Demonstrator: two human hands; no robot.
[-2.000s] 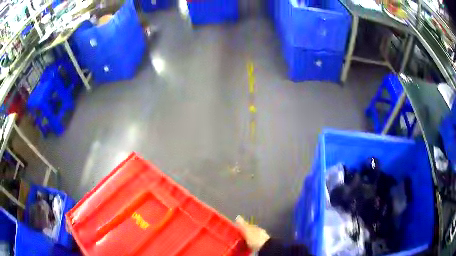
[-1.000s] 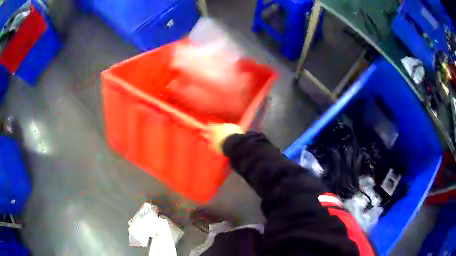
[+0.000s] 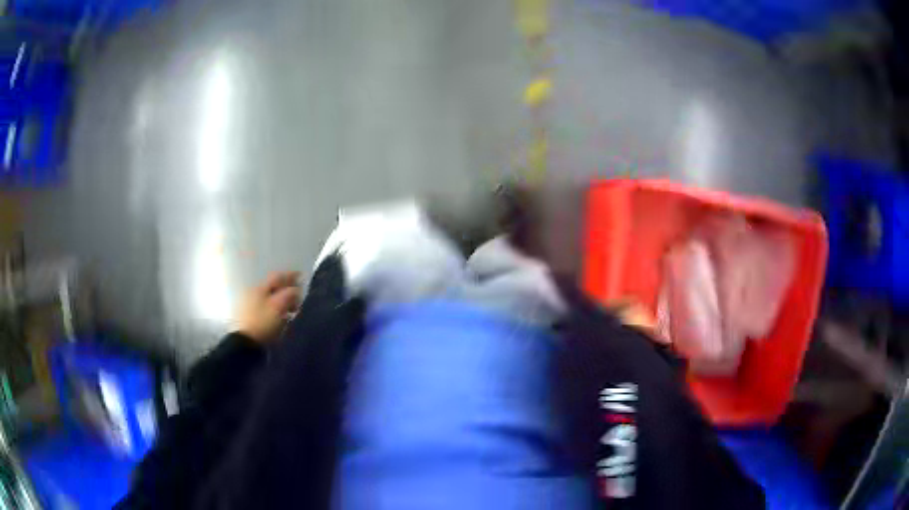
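Observation:
A red crate [image 3: 608, 244] is at the right, tilted in view, with whitish, bag-like packing pieces [image 3: 698, 299] inside. My right hand [image 3: 640, 317] is at the crate's left rim and appears to grip it; the sleeve hides part of the hand. My left hand [image 3: 267, 307] is at the left, away from the crate, blurred, with nothing visible in it and its fingers loosely bent.
A blurred white shape [image 3: 384, 244] lies in front of my blue-clad lap or torso. Grey floor [image 3: 329, 110] with yellow marks [image 3: 538, 92] stretches ahead. A blue crate [image 3: 110, 398] with whitish contents stands lower left. More blue shapes line both sides.
The red crate has moved from centre-left to the right side of the view. The large blue crate of dark items has left the view. My left hand has come into view.

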